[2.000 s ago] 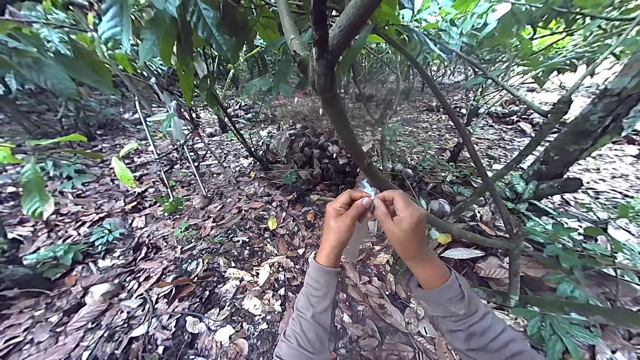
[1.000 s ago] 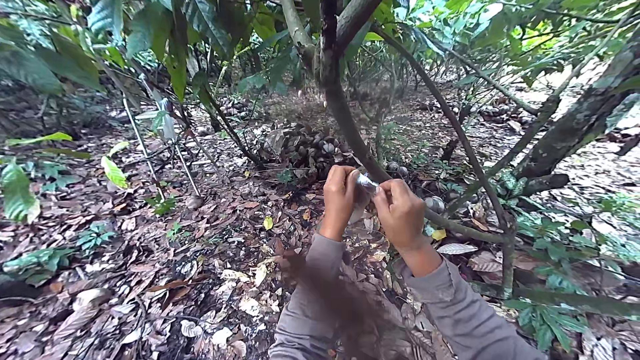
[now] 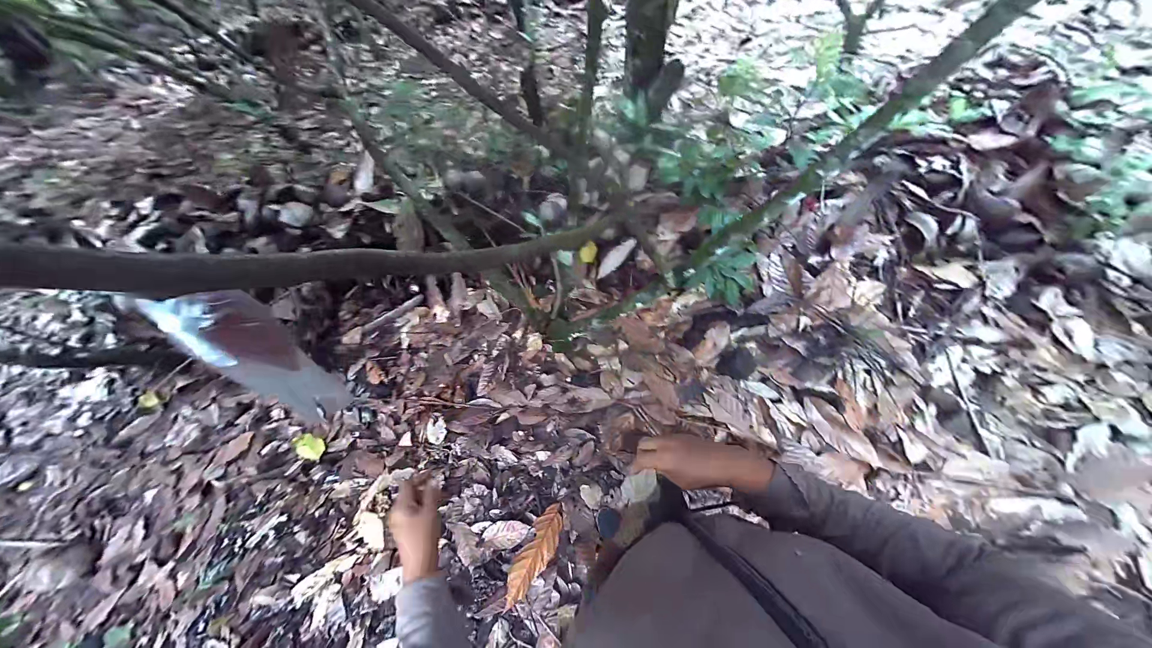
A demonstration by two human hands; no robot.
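Observation:
Low over the leaf litter, my left hand (image 3: 417, 526) has its fingers drawn together; whether anything small is in them cannot be told. On the right, my right hand (image 3: 693, 461) is bent in beside a dark bag or pouch (image 3: 668, 504) at my body, its fingers partly hidden and its hold unclear. A clear plastic bag or sleeve (image 3: 243, 346), blurred and shiny, hangs from a thin horizontal branch (image 3: 342, 264) at the left, apart from both hands.
Thin branches cross the upper view, one slanting up on the right (image 3: 837, 153). A trunk (image 3: 646, 45) stands at the top. Dry leaves (image 3: 792, 360) cover the ground, with green seedlings (image 3: 720, 243) and an orange-brown leaf (image 3: 535, 553) near my body.
My hands, together at a small whitish piece near the branch before, are now apart and lower, the right one close to my body. The view has swung down and right.

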